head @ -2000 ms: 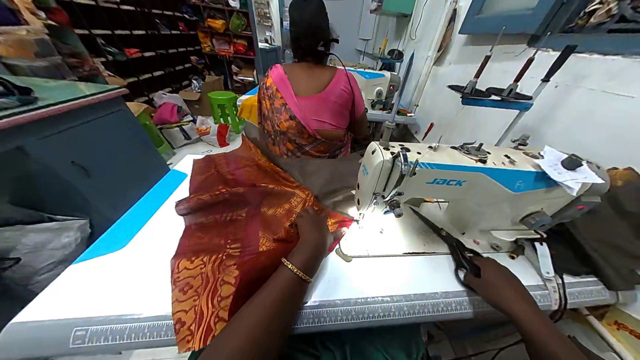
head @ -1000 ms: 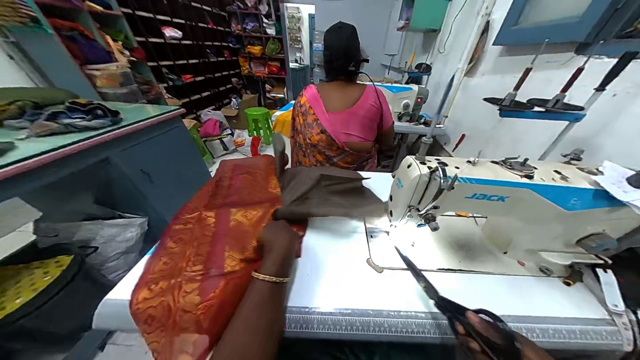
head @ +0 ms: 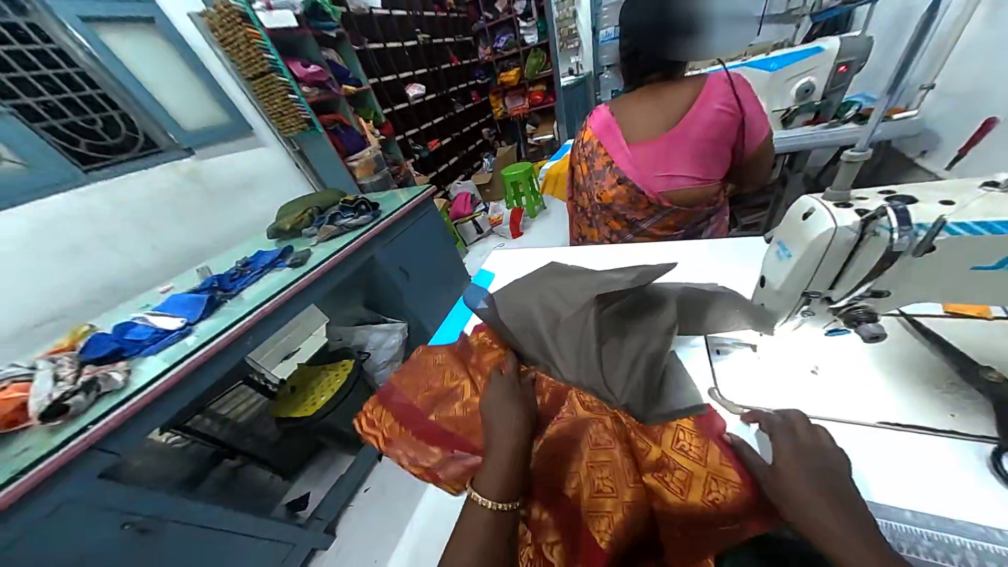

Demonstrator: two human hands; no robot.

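An orange and red patterned fabric [head: 598, 465] drapes over the near edge of the white sewing table, partly under a sheer dark grey cloth [head: 622, 346]. My left hand [head: 508, 405], with a gold bracelet at the wrist, grips the patterned fabric near its upper left part. At its right edge, my right hand [head: 803, 465] touches the red border, thumb and fingers apart; whether it pinches the cloth is unclear. Black scissors [head: 957, 354] lie on the bed of the white Jack sewing machine [head: 890, 252], right of the needle area. The grey cloth reaches toward the machine head.
A person in a pink blouse [head: 685, 142] sits ahead at another sewing machine [head: 803, 79]. To the left runs a green-topped counter [head: 236, 307] with blue garments [head: 189, 311]. A black bin [head: 331, 386] stands below it, and a green stool [head: 521, 189] farther back. A measuring strip [head: 937, 531] lines the front edge.
The scissors have left my right hand and lie on the machine bed. That hand is now at the patterned fabric's right edge. The grey cloth is spread differently. The view has swung left.
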